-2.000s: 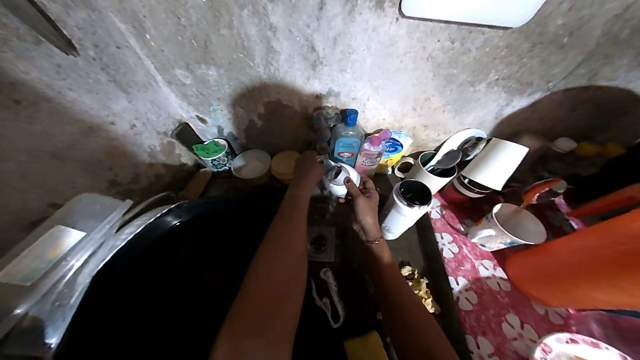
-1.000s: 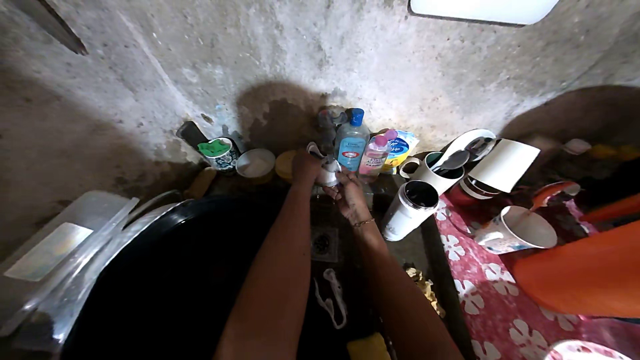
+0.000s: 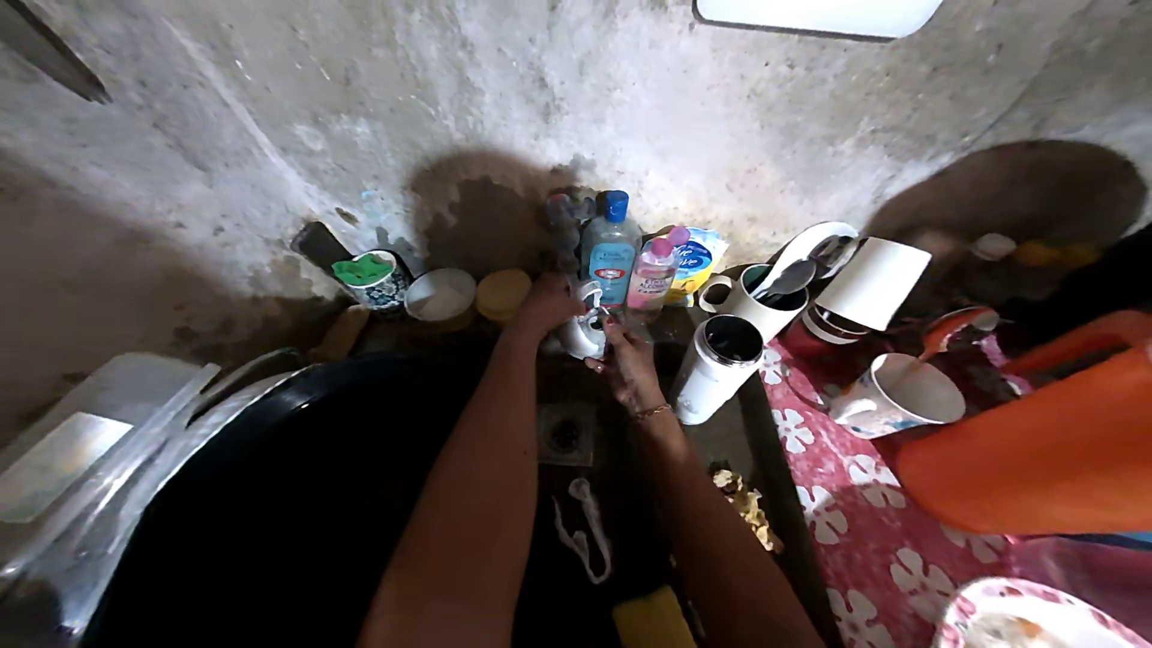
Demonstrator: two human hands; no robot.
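A small white lid-like piece (image 3: 583, 337) is between my two hands, near the faucet at the wall. My left hand (image 3: 551, 304) reaches its upper left side, palm down, and may be on the faucet; its fingertips are hard to make out. My right hand (image 3: 627, 358) grips the white piece from the right. Beside my right wrist stands a white tumbler (image 3: 717, 371) with its top uncovered. A blue-capped clear bottle (image 3: 611, 247) and a pink-capped alcohol bottle (image 3: 652, 276) stand just behind my hands. The floor drain (image 3: 566, 435) lies below.
A large black basin (image 3: 297, 504) fills the lower left. White and yellow round containers (image 3: 504, 295) stand by the wall. At right are a mug holding spoons (image 3: 768, 306), a patterned mug (image 3: 898, 396) and an orange pitcher (image 3: 1035, 432). A yellow sponge (image 3: 652, 621) lies at the bottom.
The white piece has been turned between my hands, and its hollow or ringed side now shows. Both hands have stayed close to the faucet.
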